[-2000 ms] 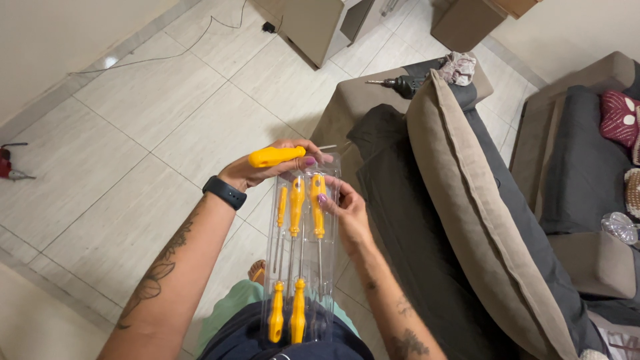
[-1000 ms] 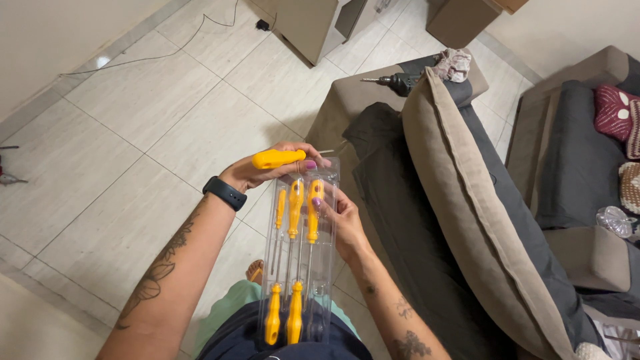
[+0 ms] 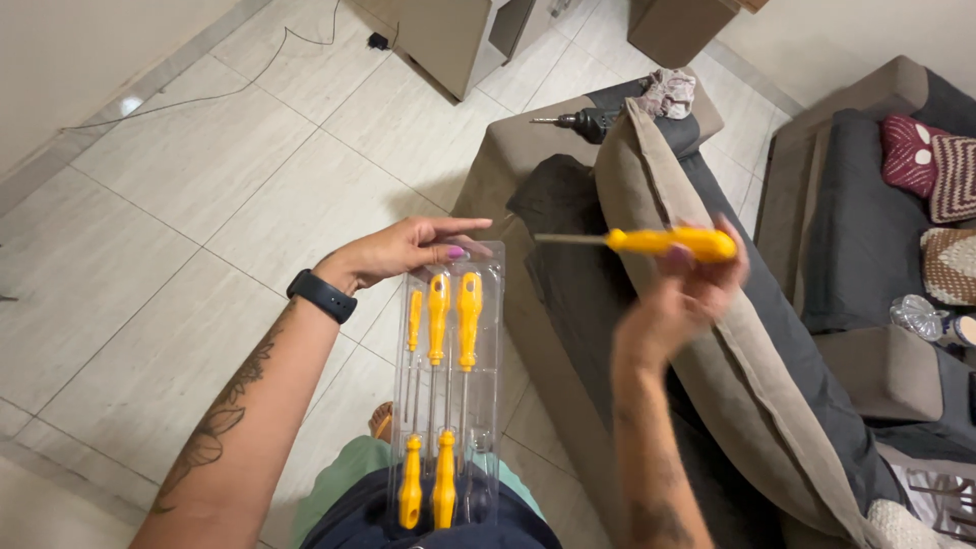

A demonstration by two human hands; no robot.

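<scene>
My left hand [image 3: 415,248] grips the top edge of a clear plastic tray [image 3: 488,343], its thumb in front. Inside the tray lie several yellow-handled screwdrivers: a small one [image 3: 415,320] and two larger ones [image 3: 438,316] [image 3: 469,320] with handles at the top, and others [image 3: 410,480] [image 3: 444,480] with handles at the bottom. The tray hangs upright before my lap. Off to the right, over the sofa, my right hand [image 3: 686,293], somewhat blurred, holds another yellow-handled screwdriver [image 3: 671,242] by its handle, its shaft pointing left.
A grey-and-beige sofa [image 3: 526,305] with a long beige cushion [image 3: 663,183] stands at my right. On its arm rest a power drill [image 3: 587,123] and a crumpled cloth [image 3: 669,93]. A cabinet [image 3: 442,46] stands beyond. A black cable [image 3: 252,84] lies on the tiled floor.
The screwdriver that my left hand held above the tray is now in my right hand. My right hand has left the tray and moved right, over the sofa.
</scene>
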